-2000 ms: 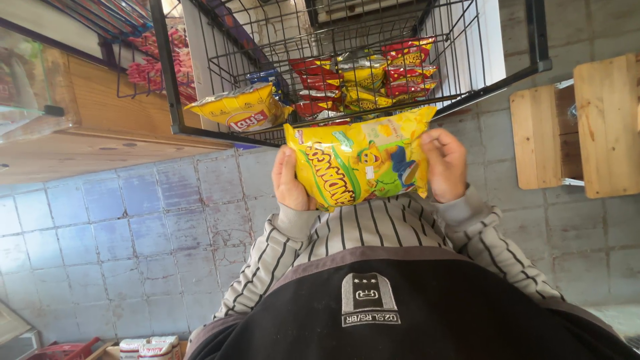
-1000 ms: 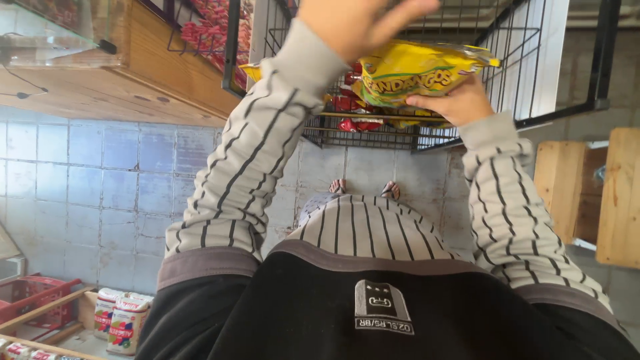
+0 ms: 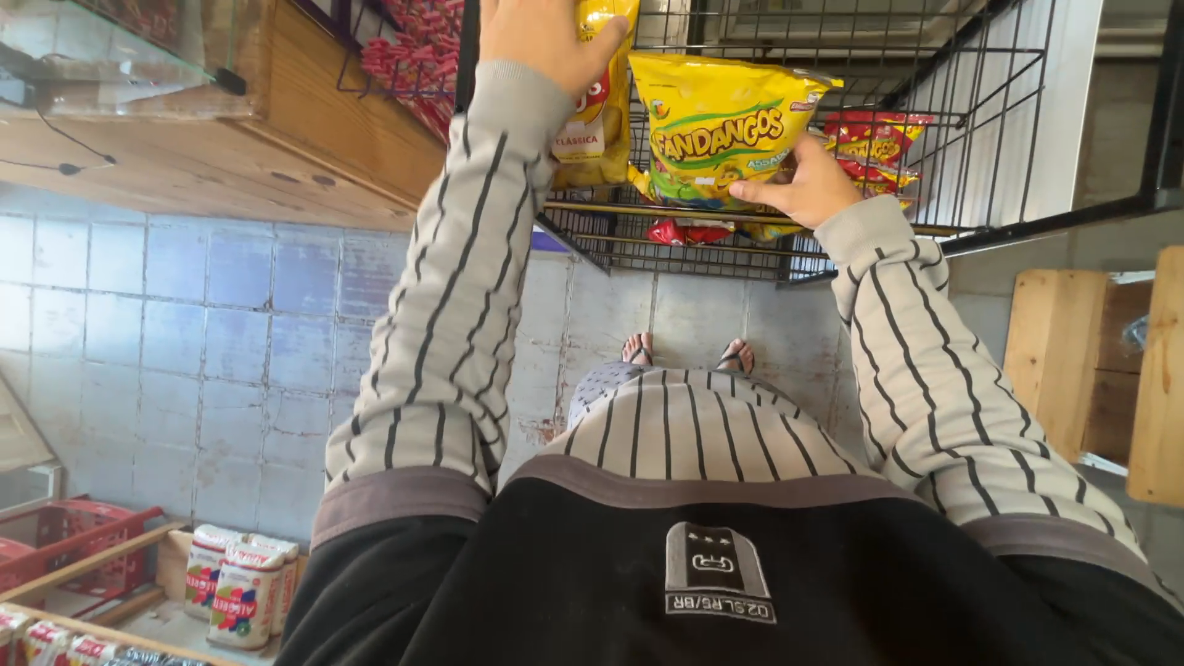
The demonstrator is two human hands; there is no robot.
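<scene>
My right hand [image 3: 814, 185] grips the lower right side of a yellow Fandangos snack bag [image 3: 721, 129], thumb on its front, at the front of a black wire rack [image 3: 1008, 139]. My left hand [image 3: 546, 46] is at the top, against a yellow Lay's chip bag [image 3: 592, 139] that stands upright beside the Fandangos bag. The left thumb is spread over the Lay's bag; the other fingers are partly cut off by the frame edge, so the hold is unclear. Small red snack bags [image 3: 869, 139] lie in the rack to the right, and another red bag [image 3: 689, 231] shows in a lower tier.
Left of the rack are a wooden counter [image 3: 342, 111] and a basket of red packets [image 3: 412, 60]. Wooden furniture [image 3: 1054, 361] stands at the right. At the lower left are a red plastic crate [image 3: 83, 546] and white packages [image 3: 245, 592] in a wooden-edged bin.
Both hands held the Fandangos bag in front of the rack two seconds ago. The left hand has let go of it and moved left to the Lay's bag, which now stands upright.
</scene>
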